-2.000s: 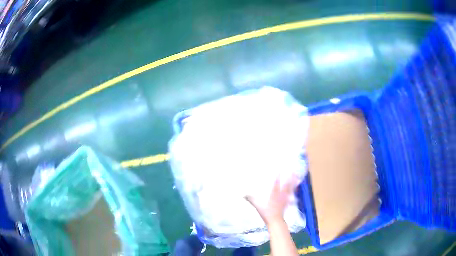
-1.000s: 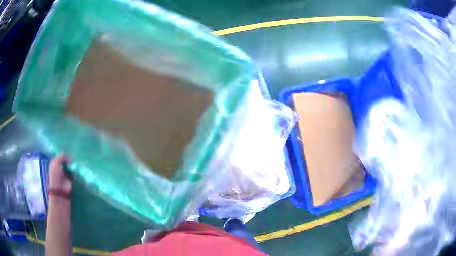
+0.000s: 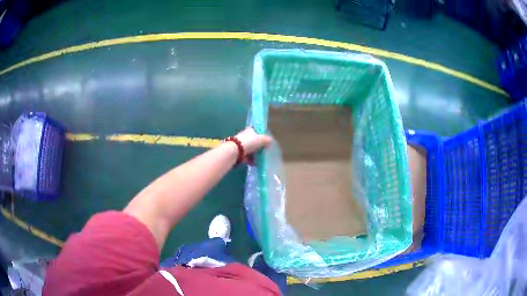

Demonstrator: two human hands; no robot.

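A green crate (image 3: 401,173) with a clear plastic liner (image 3: 274,202) and flat brown cardboard (image 3: 323,199) in its bottom is in front of me, right of centre. My left hand (image 3: 254,144) grips its left rim, with a red bracelet on the wrist. The crate hides most of what is beneath it; clear plastic shows along its lower left side. My right hand is not in view. A heap of clear plastic (image 3: 474,277) is at the lower right.
Blue crates (image 3: 468,191) stand at the right, one with cardboard (image 3: 417,196) in it. A blue crate with clear plastic (image 3: 51,156) is at the far left. Yellow lines (image 3: 173,36) cross the green floor. My white shoe (image 3: 219,227) is below. A dark blue frame (image 3: 367,11) is at the top.
The green crate has moved from the left to right of centre, over where the white plastic-covered crate was. My left hand has moved right with it. The clear plastic at right sits lower.
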